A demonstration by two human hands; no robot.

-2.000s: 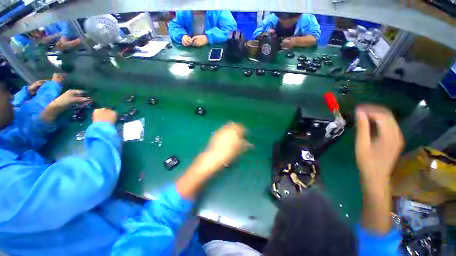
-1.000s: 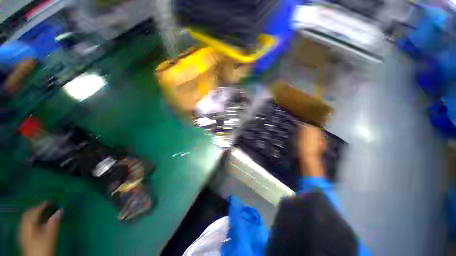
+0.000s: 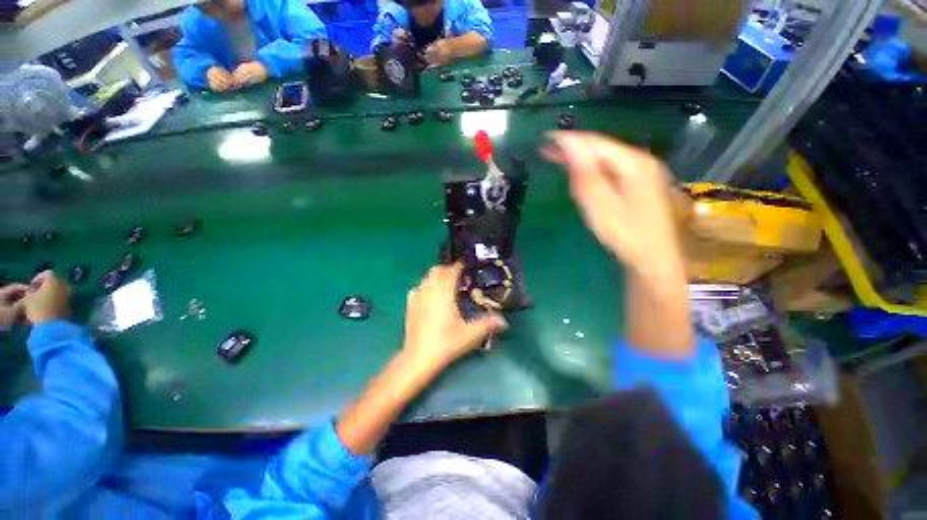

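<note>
The black toggle-clamp press fixture point(image 3: 470, 218) stands upright on the green mat in front of me. Its red clamp handle point(image 3: 484, 146) points up. My left hand point(image 3: 443, 316) is at the left and front of the fixture nest point(image 3: 488, 281), fingers against its ring-like edge; what they hold, if anything, is hidden. My right hand point(image 3: 622, 203) is raised to the right of the handle, fingers together and slightly blurred, not touching the handle. One device unit point(image 3: 355, 307) lies left of my left hand and another device unit point(image 3: 235, 346) lies further left.
At the right are fittings in clear plastic point(image 3: 747, 335), a parts tray point(image 3: 781, 457), a yellow-taped cardboard box point(image 3: 752, 232) and stacked black trays point(image 3: 864, 152). A neighbour's hand point(image 3: 46, 298) is at the left, by a white bag point(image 3: 132, 304). Two people sit opposite.
The view has swung back from the right side to the bench. My right hand has left the parts tray and is raised by the clamp handle. My left hand has come to the fixture nest.
</note>
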